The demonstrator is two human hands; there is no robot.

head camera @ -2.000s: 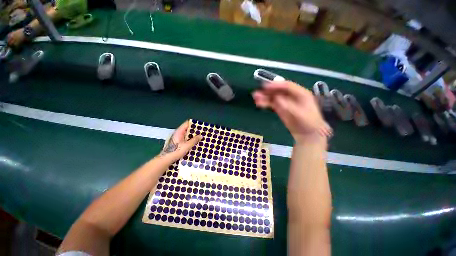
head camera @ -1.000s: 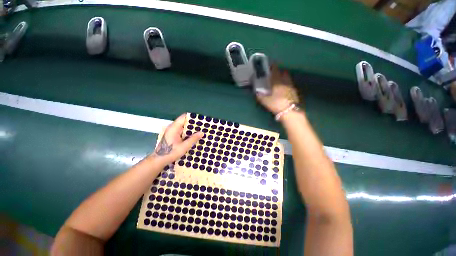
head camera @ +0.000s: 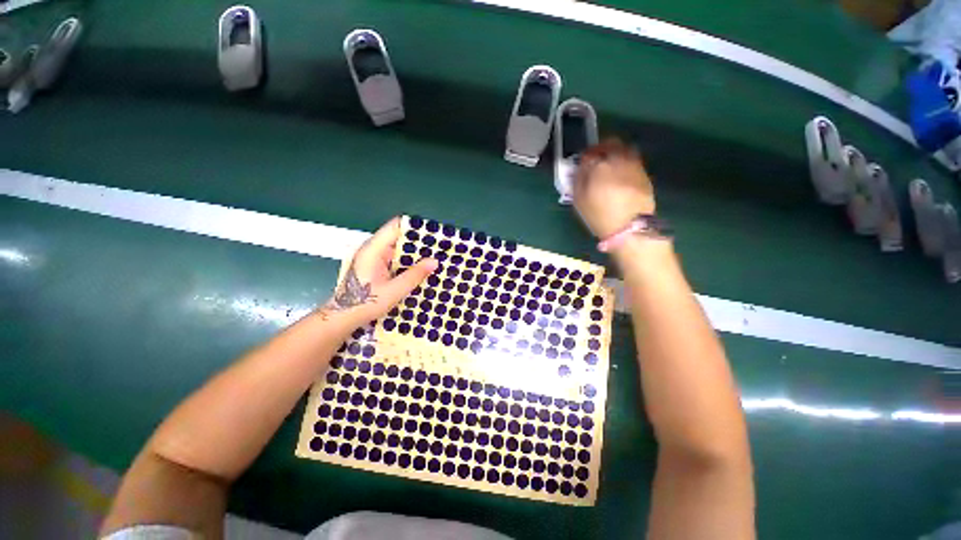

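Observation:
My left hand (head camera: 377, 276) holds the cream sheet of black adhesive dots (head camera: 453, 417) by its upper left edge, thumb on top. A smaller dotted sheet lies on a larger one, with a pale dotless strip across the middle. My right hand (head camera: 614, 190) is blurred and rests over the lower part of a grey plastic housing (head camera: 575, 132) on the belt. Its fingertips are hidden, so I cannot tell if it grips the housing or a dot. Another grey housing (head camera: 533, 116) lies just left of it.
More grey housings lie on the green belt, two singly at the left (head camera: 374, 79) and a group at the right (head camera: 827, 164). A white strip (head camera: 190, 225) runs between belt and near surface. A blue item (head camera: 936, 103) is at the upper right edge.
The housing by my right hand now stands slightly apart from its neighbour. My right hand has moved a little right and covers its lower part. The view has shifted.

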